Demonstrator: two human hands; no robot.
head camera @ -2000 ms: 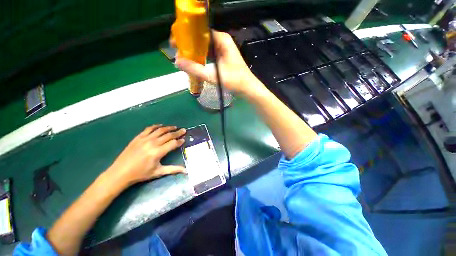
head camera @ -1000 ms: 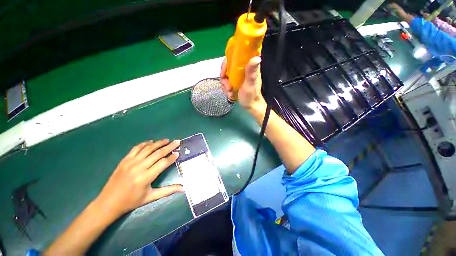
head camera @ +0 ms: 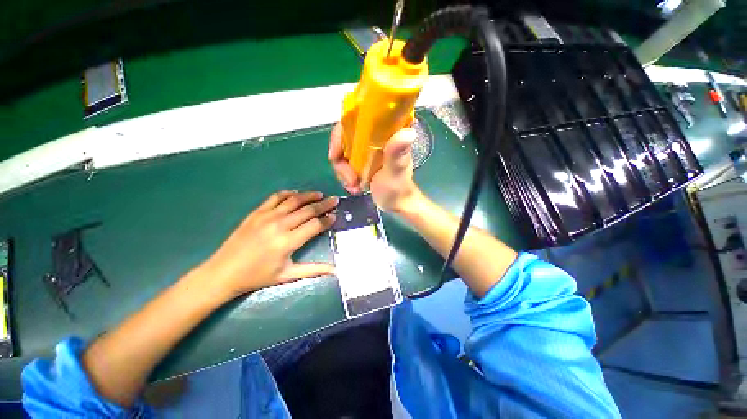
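Observation:
A phone assembly (head camera: 364, 260) lies on the green bench mat, white in its lower part and dark at its upper end. My left hand (head camera: 274, 241) rests flat beside it, fingertips on its upper left edge and thumb at its left side. My right hand (head camera: 385, 166) grips the yellow electric screwdriver (head camera: 378, 102) above the phone's upper end; its tip is hidden behind the hand. A black cable (head camera: 489, 123) curves from its top down to the bench edge. The round grey screw dish (head camera: 422, 146) is partly hidden behind my right hand.
Black plastic inner covers (head camera: 72, 263) lie at left, and a waiting phone (head camera: 4, 299) at the far left edge. A large black blister tray (head camera: 586, 135) is at right. Behind the white rail (head camera: 205, 114), a green belt (head camera: 237, 69) carries phones (head camera: 104, 84).
My right hand has brought the screwdriver from beside the screw dish to above the phone's upper end. My left hand still rests at the phone. Phones on the belt have shifted in view.

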